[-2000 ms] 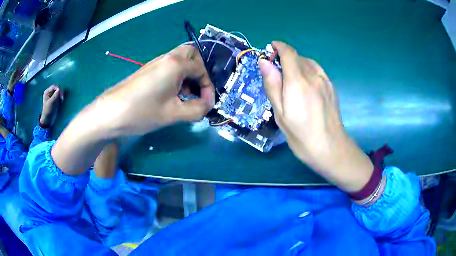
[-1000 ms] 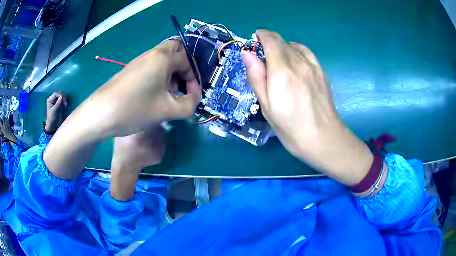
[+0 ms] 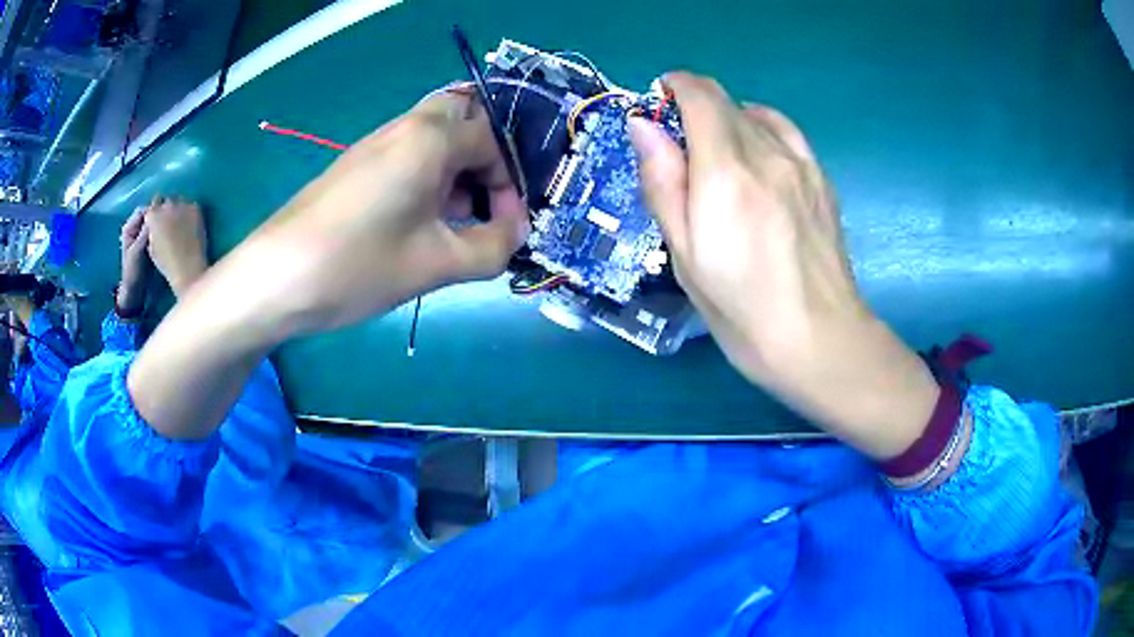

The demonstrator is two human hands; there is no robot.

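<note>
The open device unit (image 3: pixel 647 326) lies tilted on the green bench, its blue circuit board (image 3: pixel 599 214) facing up beside a black interior (image 3: pixel 535 125). My left hand (image 3: pixel 373 230) pinches at the board's left edge, thumb and finger together; what lies between the fingertips is hidden. A black cable (image 3: pixel 488 100) rises past these fingertips. My right hand (image 3: pixel 759 237) grips the unit's right side, thumb on the board near the red wire at the top corner. A multicoloured wire bundle (image 3: pixel 539 285) shows at the lower left edge.
A red wire (image 3: pixel 302 134) with a white end sticks out left beyond my left hand. A thin dark wire (image 3: pixel 415 326) lies below that hand. Another person's hands (image 3: pixel 168 239) rest together on the green bench (image 3: pixel 970 162) at the left. A white rail (image 3: pixel 292 44) runs at the upper left.
The other person's nearer hand has moved from beneath my left forearm to the far left, uncovering the thin dark wire. My hands keep their holds; the unit shifts slightly in view.
</note>
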